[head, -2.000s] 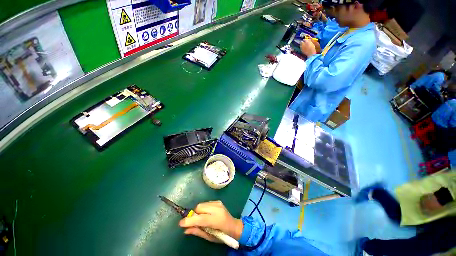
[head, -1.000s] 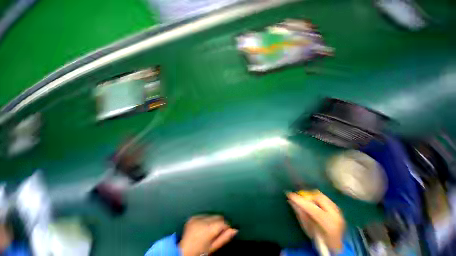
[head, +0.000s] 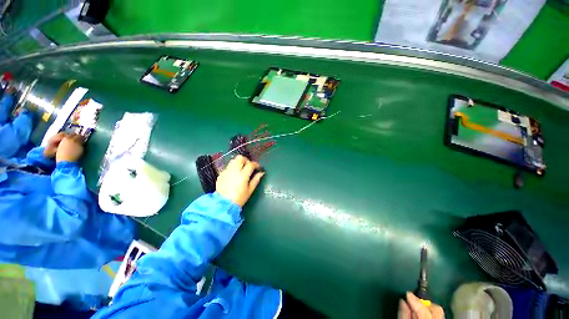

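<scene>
My left hand (head: 238, 180) is at the two black ribbed bundles (head: 206, 174) with a fan of thin red wires (head: 261, 142). Its fingers touch the near side of the wires; whether they grip any cannot be told. A thin solder wire (head: 274, 135) runs over the bundles towards the middle tablet. My right hand (head: 422, 308), cut off by the bottom edge, holds the soldering iron (head: 424, 272) with its dark tip pointing up and away. The open tablet (head: 282, 92) lies beyond the bundles, its board at the right end.
Another open tablet (head: 497, 134) lies at right, a smaller one (head: 170, 73) at back left. The fume fan (head: 506, 247) and cleaning pot (head: 480, 303) are near my right hand. A white roll (head: 135, 189) and clear plastic bag (head: 129, 138) lie at left. A person's hands (head: 65, 147) work beyond.
The view has swung left. My left hand, out of view two seconds ago and empty-looking one second ago, has reached to the wired bundles. My right hand still holds the iron.
</scene>
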